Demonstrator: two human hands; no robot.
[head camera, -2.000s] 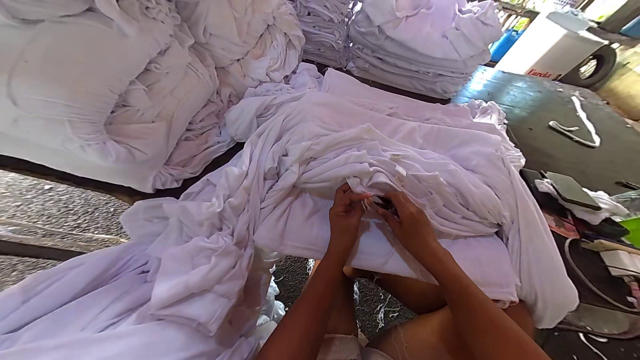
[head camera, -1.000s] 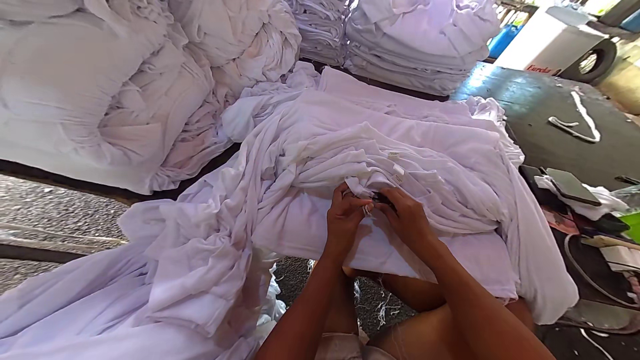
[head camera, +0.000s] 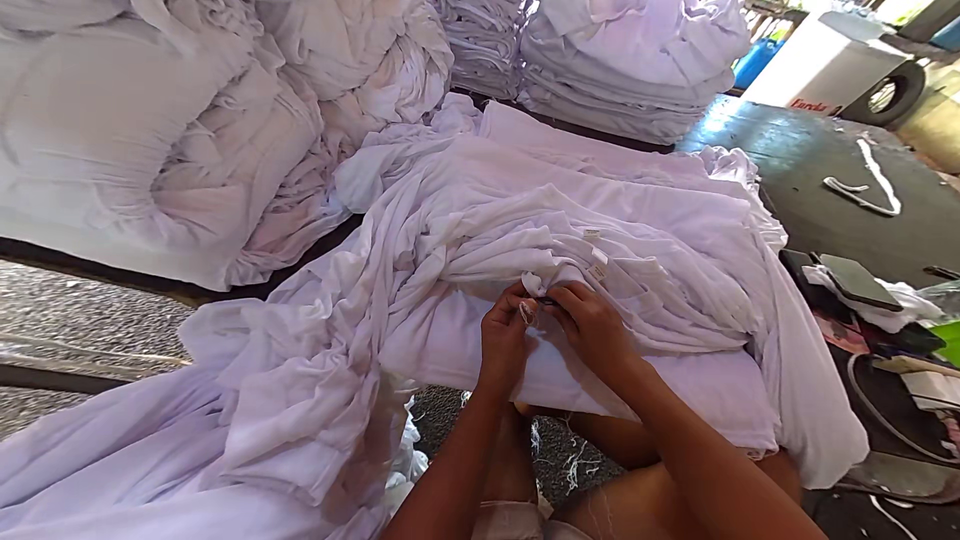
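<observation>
A heap of white cloth garments (head camera: 465, 202) lies in folds across my lap and the surface before me. My left hand (head camera: 512, 330) pinches a gathered edge of the cloth between thumb and fingers, with a scrap of whitish thread or cloth at its fingers. Close beside it, my right hand (head camera: 589, 322) has its fingers bent around a small dark tool, mostly hidden, which touches the same edge. Small white labels (head camera: 598, 264) stick up from the folds just above my right hand.
Large piles of white cloth (head camera: 112, 127) stand at the left, and folded stacks (head camera: 622, 90) at the back. On the grey table (head camera: 810, 202) at the right lies a white strip (head camera: 874, 180). A flat grey device (head camera: 859, 281) rests on cloth. Loose threads lie on the ground.
Both hands have stayed close together at the cloth edge, with small shifts of the fingers. The piles around them have not moved.
</observation>
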